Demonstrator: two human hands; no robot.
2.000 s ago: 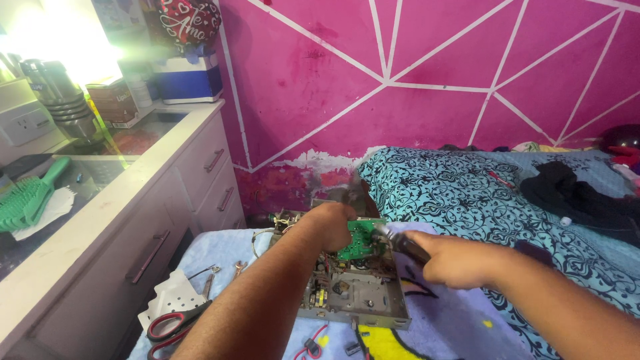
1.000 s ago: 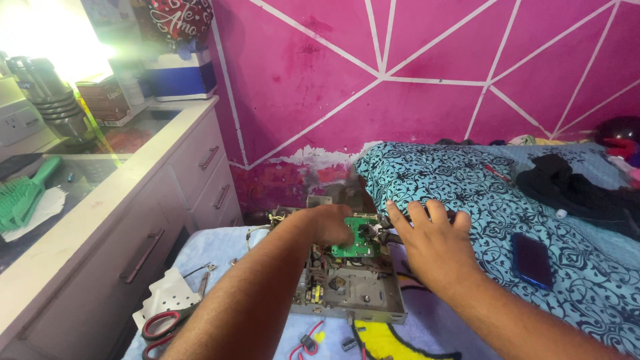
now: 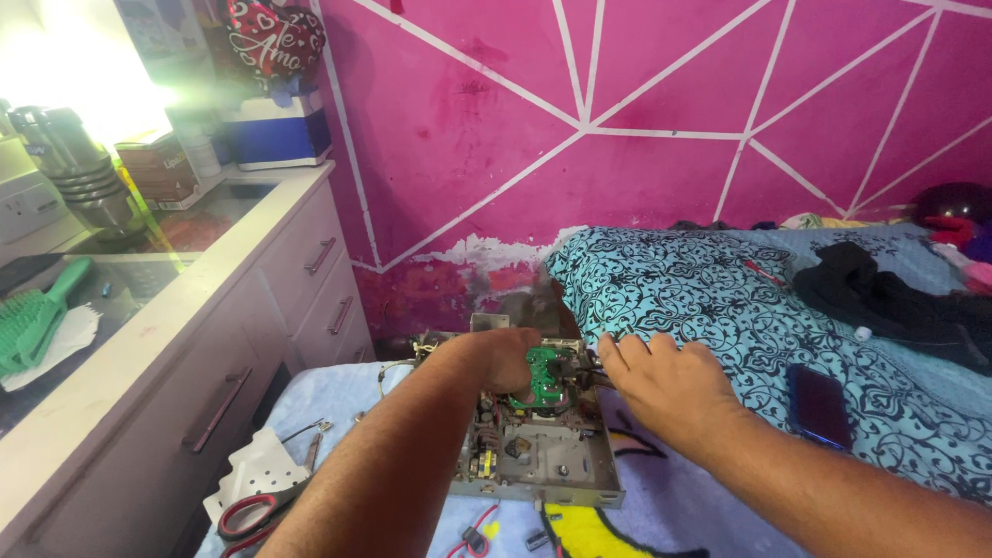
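An opened metal electronics chassis (image 3: 542, 492) lies on a light blue blanket at the centre, with wires and components inside it. My left hand (image 3: 508, 360) grips the left edge of a green circuit board (image 3: 549, 380) over the rear part of the chassis. At the board's right, my right hand (image 3: 670, 380) reaches toward the chassis's rear right corner, palm down. A dark object lies by its fingertips, but whether they hold it cannot be told. Red-and-black handled scissors (image 3: 252, 519) lie at the lower left, partly behind my left forearm.
A white perforated plate (image 3: 256, 473) lies beside the scissors. Loose wires (image 3: 473, 539) are in front of the chassis. A white drawer cabinet (image 3: 271, 310) stands at the left. On the right, a patterned bed cover (image 3: 682, 287) bears a dark phone (image 3: 818, 407) and black clothing (image 3: 883, 302).
Two seconds ago my right hand held a dark-handled tool at the board; one second ago its fingers were spread. The hand has since lowered beside the chassis. My left hand stays at the board.
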